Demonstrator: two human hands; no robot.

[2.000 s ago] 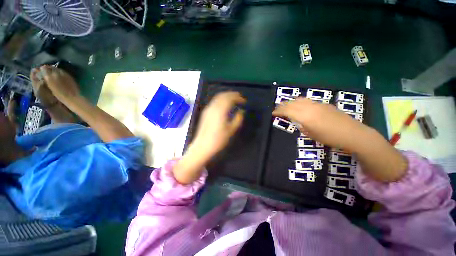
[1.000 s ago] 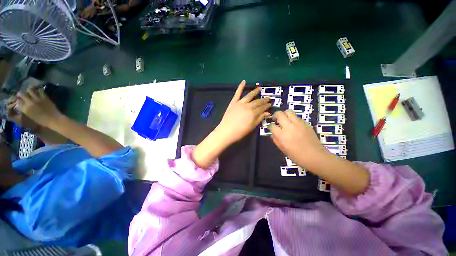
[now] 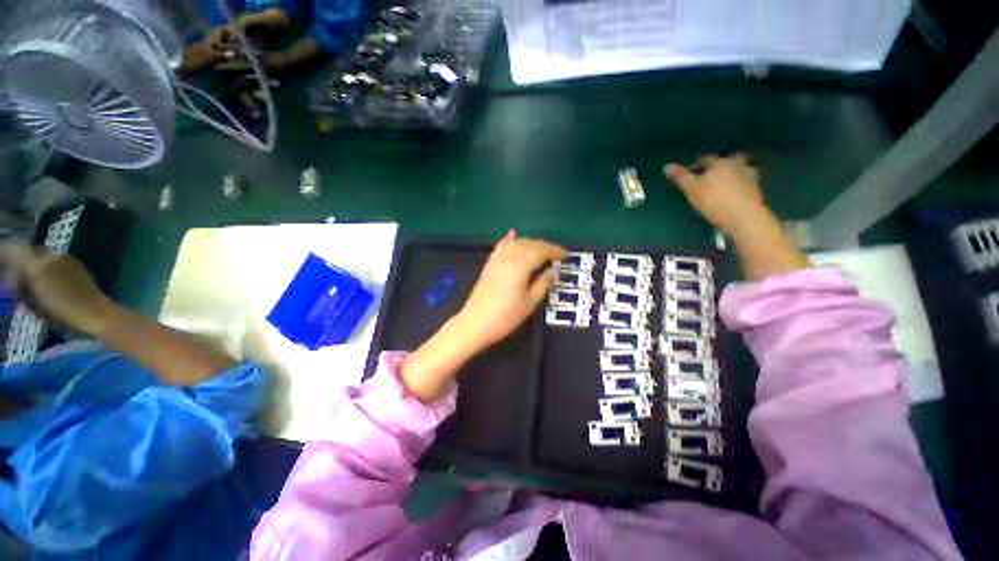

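Observation:
White display modules with dark windows [image 3: 691,342] lie in three columns in the right half of the black tray [image 3: 473,422]. The leftmost column is short. My left hand [image 3: 509,287] is over the tray, its fingertips at the top of the short column; whether it grips a module is unclear. My right hand [image 3: 723,197] is over the green bench beyond the tray, fingers bent; anything in it is hidden. A loose module [image 3: 631,186] lies left of that hand. A small blue part [image 3: 440,288] lies in the tray's left half.
A blue bin [image 3: 321,301] sits on the pale mat [image 3: 219,268] at left, beside a blue-clad worker [image 3: 121,438]. A fan [image 3: 82,93], a clear container of parts [image 3: 400,71] and small loose modules [image 3: 309,182] are beyond. A record sheet [image 3: 915,340] is partly behind my right sleeve.
My right hand has moved from the short column up and right to the bench, where a second loose module showed before. My left hand stays near the short column. The view has tilted upward.

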